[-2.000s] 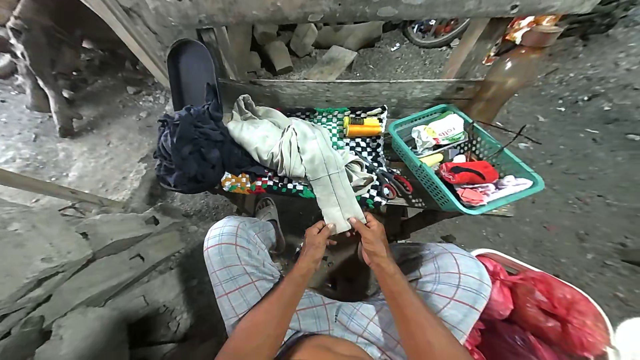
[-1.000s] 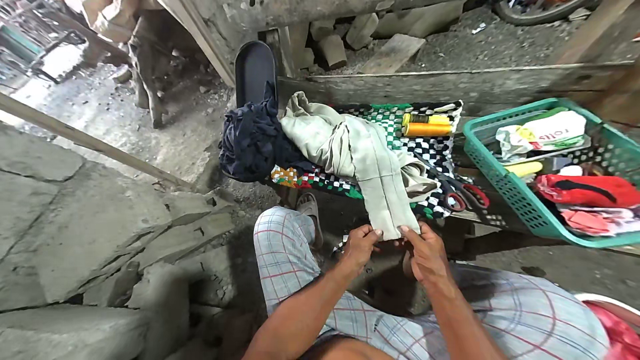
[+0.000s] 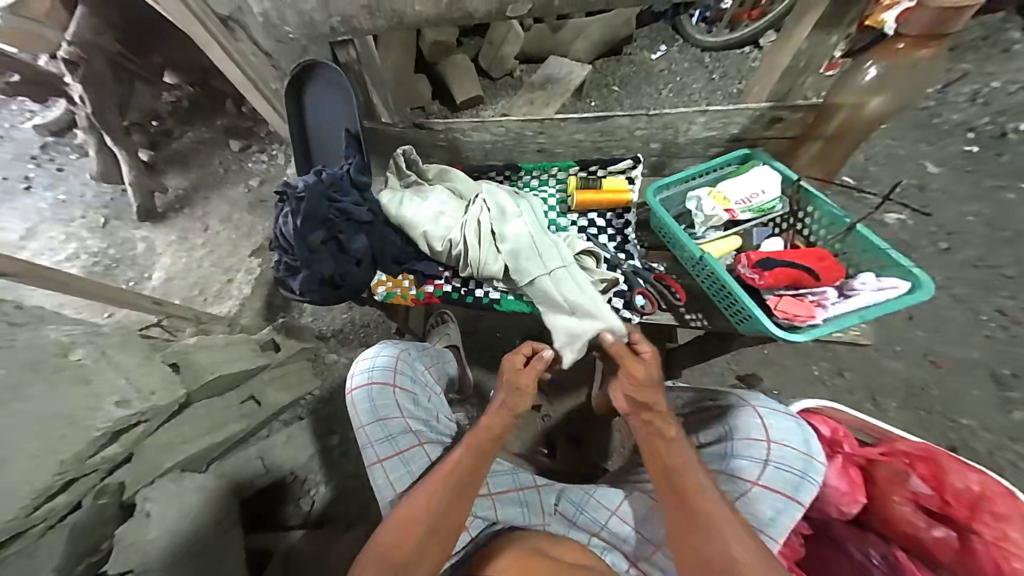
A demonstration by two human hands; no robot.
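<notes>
A light beige cloth garment (image 3: 512,240) lies bunched on a woven checkered mat (image 3: 552,200), one narrow end hanging over the near edge. My right hand (image 3: 636,372) pinches the right corner of that end between thumb and fingers. Beside the left corner is my left hand (image 3: 524,376), thumb and index finger together; whether cloth is between them cannot be told. Yellow and orange thread spools (image 3: 600,198) rest on the mat's upper right. Scissors with red and black handles (image 3: 656,290) lie right of the cloth. Dark cloth (image 3: 328,232) is heaped at the left.
A green plastic basket (image 3: 900,256) at the right holds a red pouch (image 3: 790,268), packets and cloths. Behind the mat runs a wooden plank (image 3: 608,128). A dark oblong tray (image 3: 324,120) stands at the upper left. Red plastic bags (image 3: 928,496) fill a container at lower right.
The end of the beige cloth was held flat and straight between both hands; now its edge is slanted and creased, with its left corner drooping to a point. The hands are somewhat farther apart.
</notes>
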